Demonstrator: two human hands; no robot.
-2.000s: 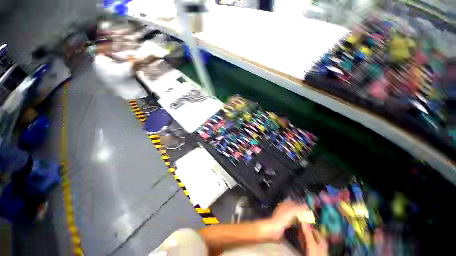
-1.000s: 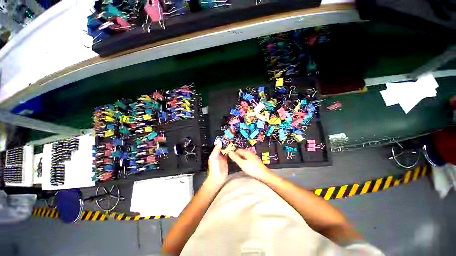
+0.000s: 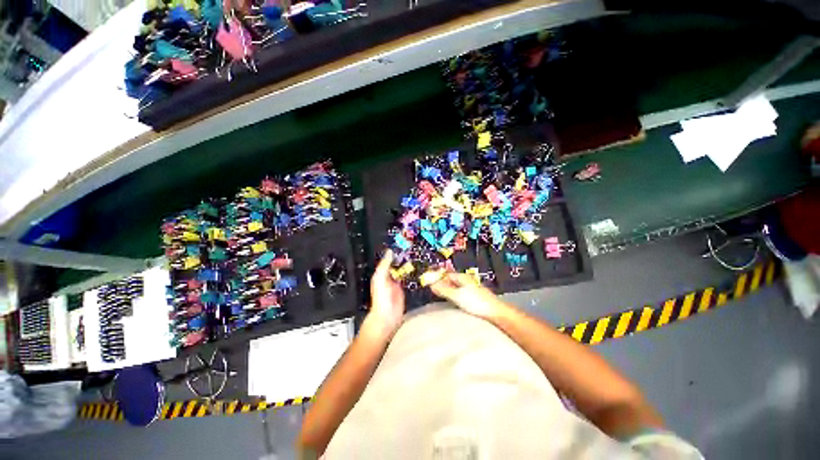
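Observation:
My left hand point(image 3: 387, 292) holds a small clipped assembly point(image 3: 401, 264) with a purple and a yellow clip on it, at the front of the right black tray. My right hand point(image 3: 465, 291) is just to its right, its fingertips on a yellow binder clip point(image 3: 432, 278). Small details at the fingers are blurred. A heap of coloured binder clips point(image 3: 467, 211) lies in the right black tray point(image 3: 382, 193). Clipped assemblies point(image 3: 216, 269) stand in dense rows in the left black tray point(image 3: 315, 241), beside several unclipped black parts point(image 3: 328, 275).
A shelf above bears a tray of larger clips point(image 3: 236, 40). Dark parts lie in rows on white sheets point(image 3: 148, 328) at far left. More clips are behind the heap, by a reddish-brown block point(image 3: 598, 135). White paper point(image 3: 726, 133) lies right. A blue stool point(image 3: 139, 393) stands below left.
The view has swung from the aisle to the trays, then tilted slightly. Since the previous frame my hands have moved apart, with a yellow clip now at my right fingertips.

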